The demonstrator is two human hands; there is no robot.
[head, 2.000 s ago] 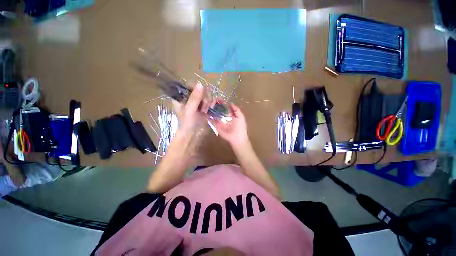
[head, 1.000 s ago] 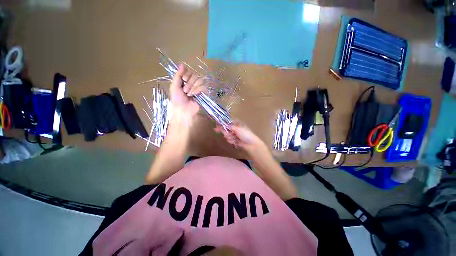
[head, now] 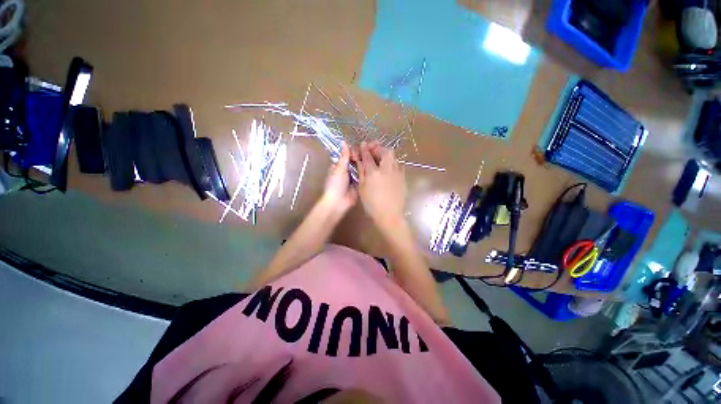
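My left hand point(head: 341, 181) and my right hand point(head: 379, 178) are close together over the bench in front of my chest. A bundle of thin silvery ribbon strips point(head: 320, 130) runs from between my hands up and to the left. My left hand is closed on its lower end. My right hand's fingertips are at the same end, bent downward; what they grip is hidden. Loose strips point(head: 360, 122) lie crossed just beyond my hands. A bright pile of ribbon strips point(head: 261, 170) lies left of my left hand.
A teal sheet point(head: 451, 63) lies ahead. A solar panel point(head: 594, 134), blue tray point(head: 624, 252), scissors point(head: 581, 259) and soldering iron point(head: 514, 221) are at right, near another ribbon pile point(head: 448, 224). Dark strips point(head: 150, 150) are fanned at left. Another blue bin point(head: 624, 59) stands at far right.
The view has turned, so the bench items appear tilted. My hands have come together from the bundle's two ends. The bundle's strips look more spread out than before.
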